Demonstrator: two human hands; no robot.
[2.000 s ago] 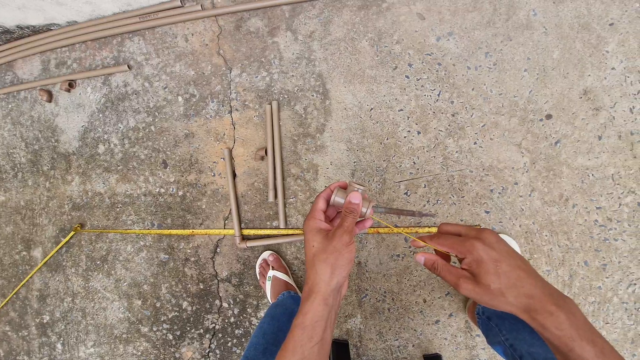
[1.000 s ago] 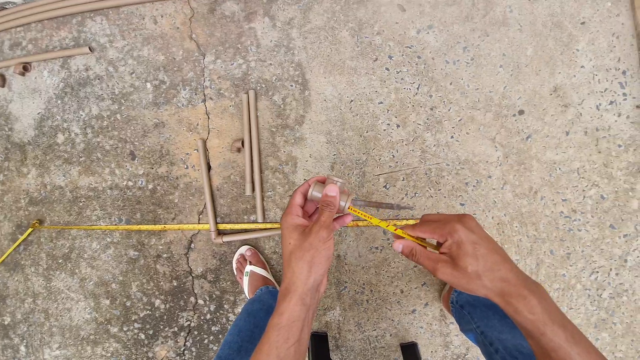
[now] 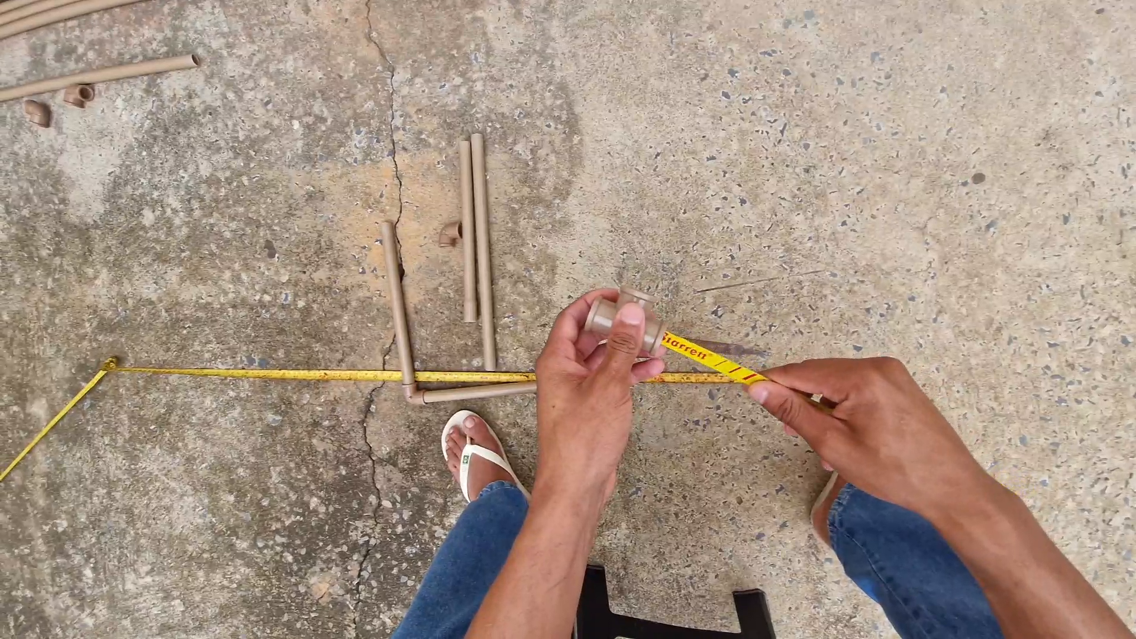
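In my left hand (image 3: 595, 382) is a brown plastic pipe tee fitting (image 3: 627, 321), gripped between thumb and fingers. My right hand (image 3: 852, 417) pinches a yellow tape measure blade (image 3: 710, 357), whose other visible end meets the tee's right opening. Below the hands, more yellow tape (image 3: 266, 374) runs along the concrete and bends at the left. A brown pipe (image 3: 479, 391) joins an elbow (image 3: 413, 392) and an upright-lying pipe (image 3: 397, 302) in an L shape; its right end is hidden behind my left hand. A dark pointed thing (image 3: 728, 347) shows behind the blade.
Two loose brown pipes (image 3: 482, 248) lie side by side near an elbow fitting (image 3: 450, 234). At the upper left are another pipe (image 3: 115, 76), two fittings (image 3: 78, 95) and several long pipes (image 3: 62, 14). A black object (image 3: 674, 626) stands between my legs at the bottom edge.
The yellow blade in my right hand now shows its broad printed face at the tee's opening; two seconds ago it looked thin. My left hand keeps hold of the tee.
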